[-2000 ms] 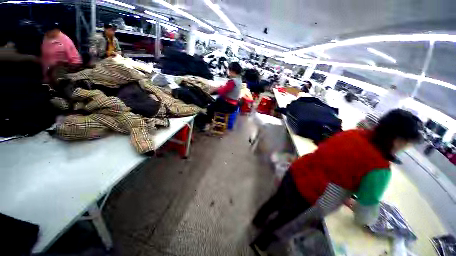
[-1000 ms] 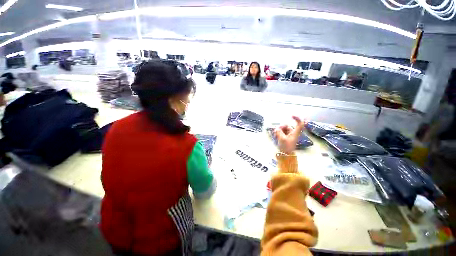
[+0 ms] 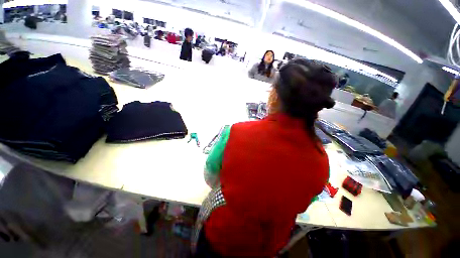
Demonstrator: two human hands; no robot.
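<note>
Neither of my hands shows in the frame. Nearest in front of me, a person in a red vest (image 3: 275, 176) with green sleeves stands at the long cream worktable (image 3: 146, 174), back towards me, and hides part of it. To the left on the table lie a large heap of dark garments (image 3: 48, 108) and a smaller folded dark pile (image 3: 146, 121). Small green-handled snips (image 3: 194, 137) lie beside that pile. To the right lie dark bagged garments (image 3: 391, 171), a red-and-black checked item (image 3: 351, 185) and a small dark flat object (image 3: 345, 205).
A stack of folded pieces (image 3: 108, 54) and a flat bagged item (image 3: 136, 77) are at the table's back left. Another person (image 3: 263, 67) stands beyond the table. A grey covered shape (image 3: 38, 201) is at the lower left. Brown card pieces (image 3: 398, 217) lie at the right end.
The view has swung from the aisle to the table and nearer the red-vested person, who now appears more central. The raised hand and mustard sleeve seen one second ago are out of the picture.
</note>
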